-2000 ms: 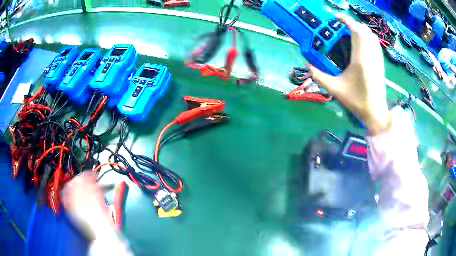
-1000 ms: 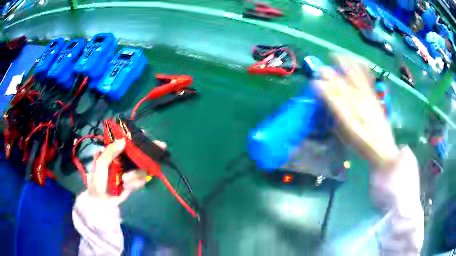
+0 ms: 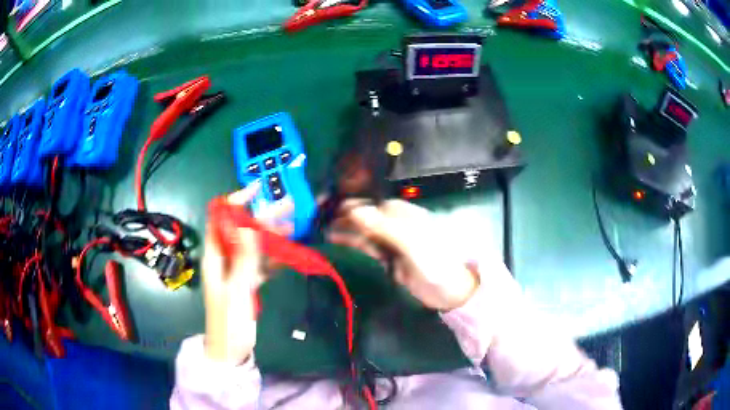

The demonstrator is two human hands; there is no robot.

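Observation:
A blue battery tester [image 3: 272, 152] lies face up in front of me, its small screen dark. My left hand [image 3: 230, 292] grips a red clamp [image 3: 280, 247], whose red cable runs down towards me. My right hand [image 3: 392, 240] is blurred, its fingers closed on what looks like the black clamp [image 3: 342, 192], just right of the tester. A black test box [image 3: 440, 136] stands beyond my right hand, with two brass-coloured terminal posts bare, a red light and a voltage display [image 3: 444, 62] with glowing red digits.
Several blue testers [image 3: 102, 120] stand at the left above tangled leads [image 3: 48, 272]. Coiled leads [image 3: 152, 240] with a yellow-based connector and a red clamp [image 3: 184, 104] lie nearer. A second test box [image 3: 660, 160] is at right. More clamps and testers lie along the far side.
The view has turned right. The tester my right hand was moving now lies on the bench. My hands have come closer together, the left still with the red clamp.

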